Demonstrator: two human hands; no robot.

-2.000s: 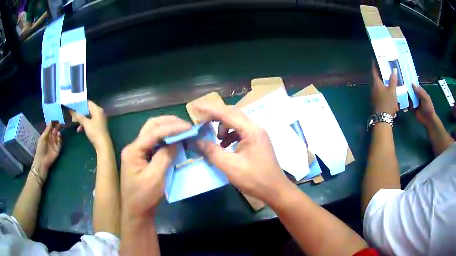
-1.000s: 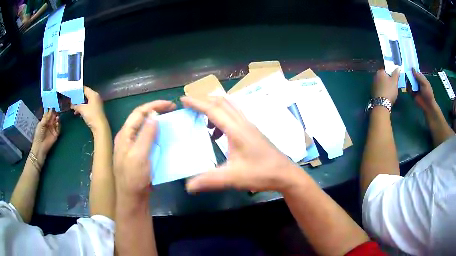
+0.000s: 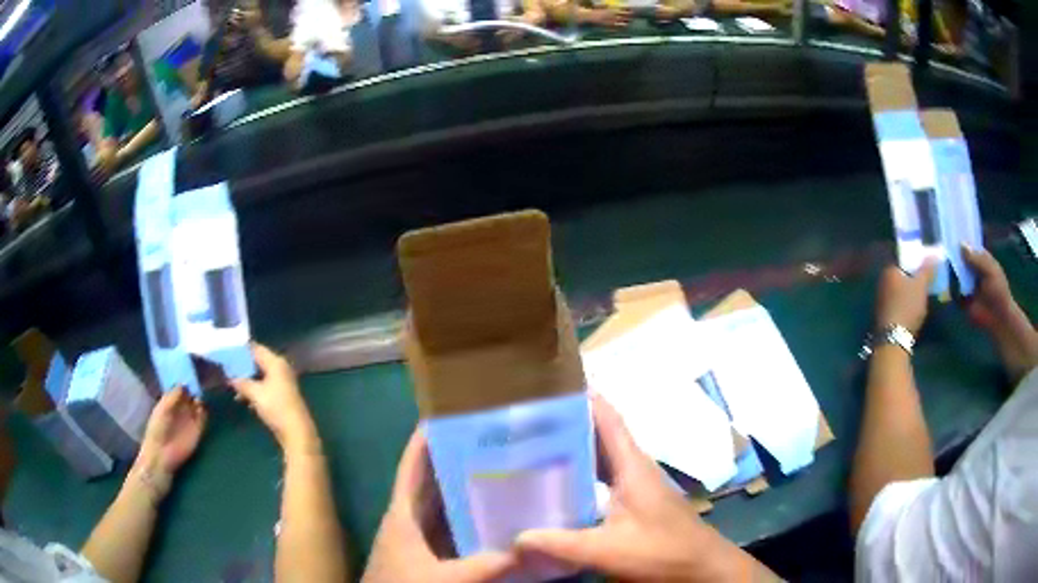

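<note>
An erected carton (image 3: 512, 456), light blue with a pale printed panel, stands upright between my hands in front of me. Its top flap (image 3: 484, 279) is up and shows brown board inside. My left hand (image 3: 427, 530) holds the carton's left side and lower front. My right hand (image 3: 637, 518) holds its right side, with the fingers partly hidden behind it. The carton's bottom is hidden by my hands and the picture's edge. Several flat carton blanks (image 3: 757, 382) lie overlapping on the bench to the right.
A left neighbour's hands hold a carton (image 3: 211, 273), with upright boxes (image 3: 108, 399) beside it. A right neighbour's hands hold another carton (image 3: 922, 211). The dark green bench (image 3: 342, 456) has a raised rail behind. People sit across the line at the top.
The carton has turned from its closed end facing me to upright with the open brown top showing. Both hands have moved lower onto its sides. The view has tilted up.
</note>
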